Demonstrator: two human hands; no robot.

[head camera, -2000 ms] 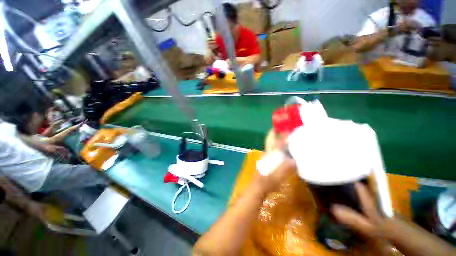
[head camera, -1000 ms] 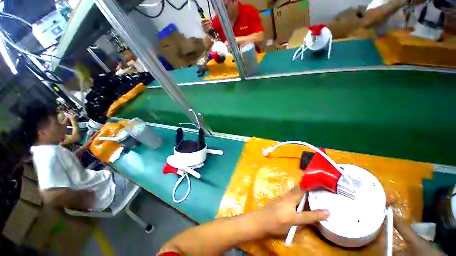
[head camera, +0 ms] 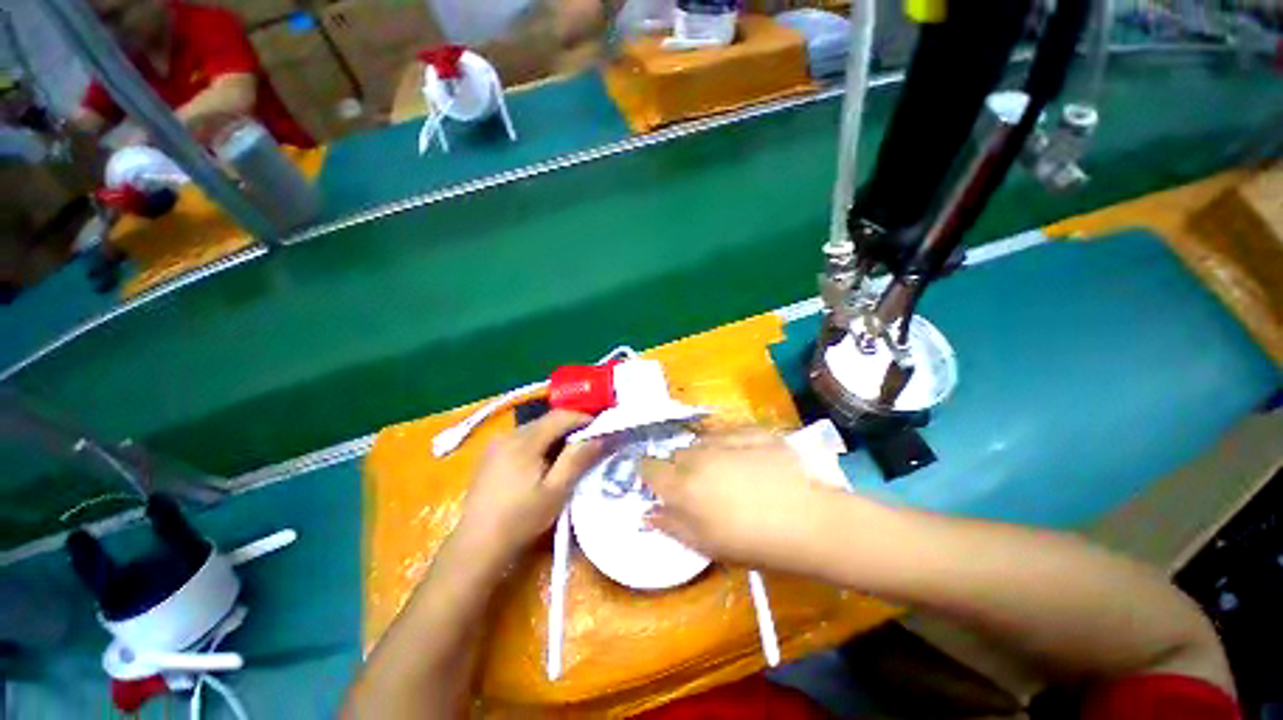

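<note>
A round white housing (head camera: 640, 549) lies on the orange-wrapped cradle (head camera: 422, 521). A white cover with a red neck (head camera: 583, 388) is raised at its far side, and a white pigtail cable (head camera: 486, 416) curves off to the left. White antennas (head camera: 761, 619) point towards me on both sides. My left hand (head camera: 518, 485) is at the left edge, fingers by the red neck and cover. My right hand (head camera: 732, 492) has its fingertips over the open face. Whether the fingertips pinch anything is hidden.
A power screwdriver (head camera: 901, 267) with a clear hose hangs at the right, above a round tub (head camera: 929, 369). A part-built unit (head camera: 176, 598) stands at the left. The green conveyor (head camera: 563, 232) runs behind. Across it are another white-and-red unit (head camera: 464, 87) and a person in red (head camera: 197, 63).
The view has swung right. The unit was lifted, then set on the cradle with the cover flat on top; now the cover is tipped back. My right hand has come over the open face.
</note>
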